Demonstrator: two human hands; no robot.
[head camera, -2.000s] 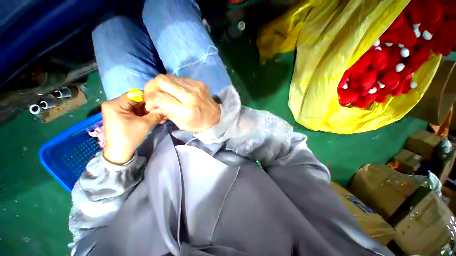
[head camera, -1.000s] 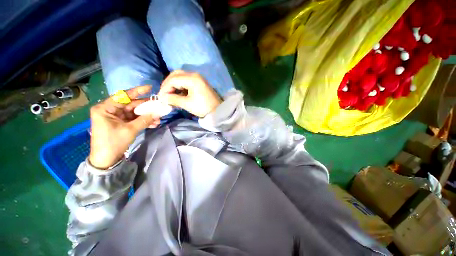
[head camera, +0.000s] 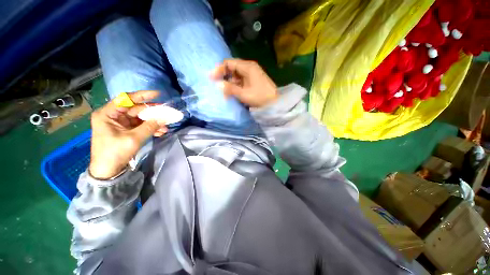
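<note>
My left hand (head camera: 121, 126), with a yellow band (head camera: 123, 100) on one finger, holds a small white plush piece (head camera: 161, 114) between thumb and fingers above my lap. My right hand (head camera: 247, 83) is to the right of the piece, slightly blurred, with thumb and fingertips brought together. A faint thin thread (head camera: 188, 98) runs from the piece toward my right hand. No needle can be made out at the right fingertips.
A blue basket (head camera: 53, 167) stands on the green floor at left, partly behind my left arm. A yellow sack (head camera: 344, 70) with red, white-tipped pieces (head camera: 397, 78) is at upper right. Brown cartons (head camera: 413, 201) lie at lower right. Short metal tubes (head camera: 51, 111) lie at left.
My hands were together over the piece; my right hand has moved away to the right, with the thread stretched between. The white piece, earlier hidden, shows in my left hand.
</note>
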